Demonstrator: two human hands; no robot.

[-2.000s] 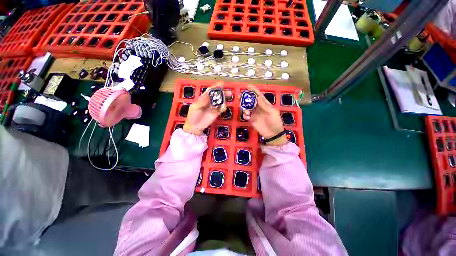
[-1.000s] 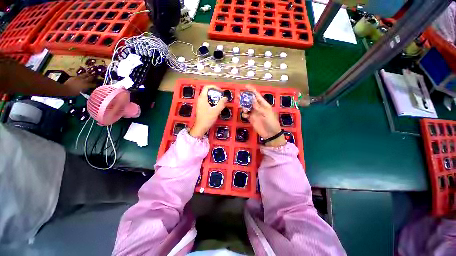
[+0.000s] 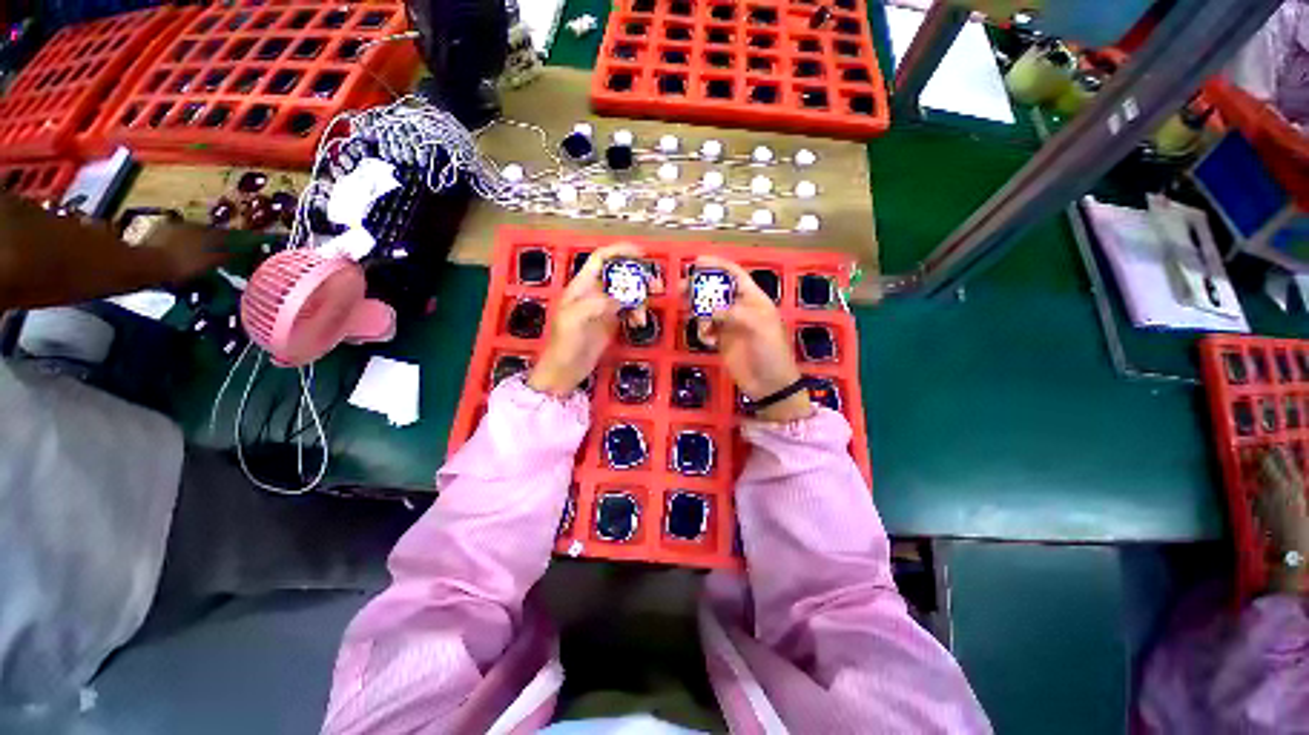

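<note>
My left hand (image 3: pixel 577 328) holds a smartwatch body (image 3: pixel 626 283) between its fingertips, its display lit with a white icon pattern on dark. My right hand (image 3: pixel 754 342) holds a second smartwatch body (image 3: pixel 711 293) beside it, also lit with a white pattern. The two watches are apart, side by side above the upper part of the red turnover tray (image 3: pixel 660 551). The tray's pockets hold dark watch bodies with displays off. My hands and sleeves hide some pockets.
White charging pucks (image 3: pixel 714 181) lie on a cardboard sheet (image 3: pixel 847 165) behind the tray. A pink fan (image 3: pixel 299 306) and tangled white cables (image 3: pixel 376 137) are at left. Another person's arm (image 3: pixel 101 251) reaches in from the left; another person's hand (image 3: pixel 1278 503) is over a red tray (image 3: pixel 1237 376) at right.
Both displays now show a white icon pattern; the watches are tilted more toward the camera. The left person's arm came in and shifted. A hand has appeared over the right tray.
</note>
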